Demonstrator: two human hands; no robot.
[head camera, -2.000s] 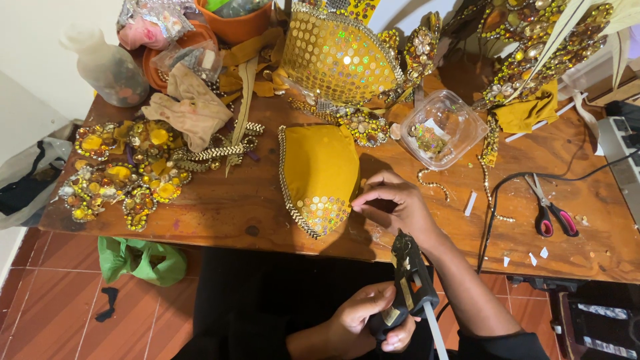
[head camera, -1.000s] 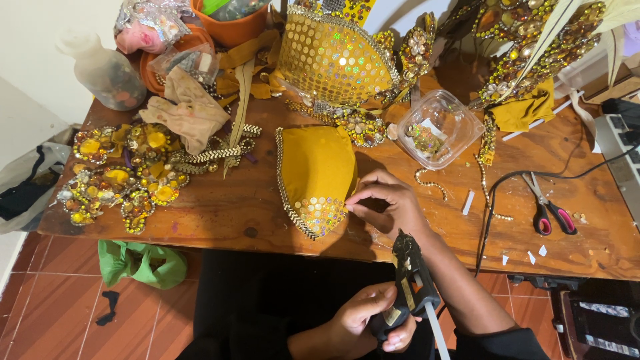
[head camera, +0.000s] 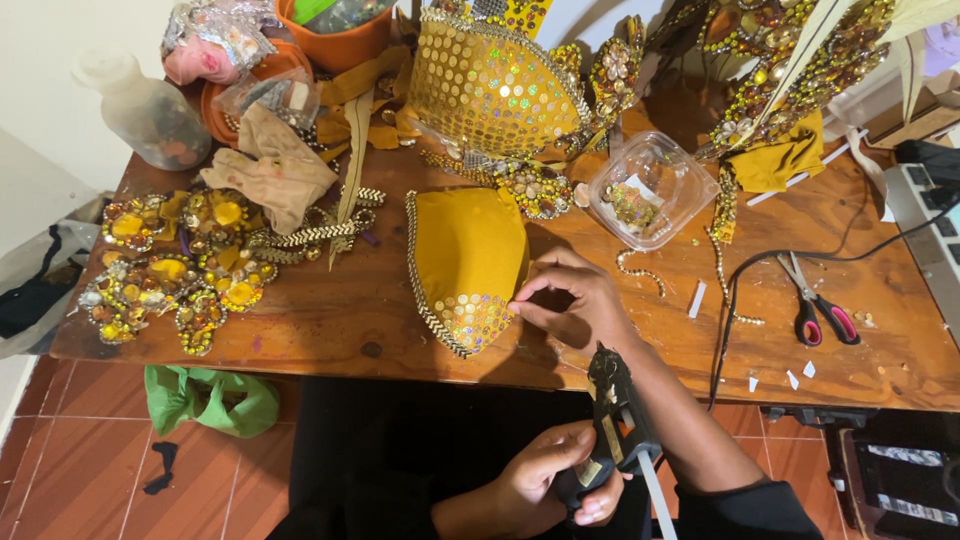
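My left hand (head camera: 555, 480) is closed around the handle of a black hot glue gun (head camera: 611, 405), its nozzle pointing up and a white glue stick sticking out of its rear. A yellow fabric-covered cup (head camera: 469, 240) lies on the wooden table, with gold-and-dark braided trim along its left edge and round shiny sequins (head camera: 474, 319) over its lower tip. At the cup's lower right edge, the thumb and a finger of my right hand (head camera: 566, 300) meet beside the sequins. Whether a sequin is between them cannot be seen.
Behind the cup stands a larger sequined piece (head camera: 495, 90). A clear plastic tub (head camera: 652, 191) holds loose sequins. Scissors (head camera: 817, 307) and a black cable (head camera: 731, 300) lie at right. Beaded appliqués (head camera: 172, 270), a beige cloth (head camera: 274, 165) and a plastic bottle (head camera: 150, 112) are at left.
The fingertips of my right hand have shifted slightly left, closer in against the cup's sequined edge. My left hand still holds the glue gun in about the same place.
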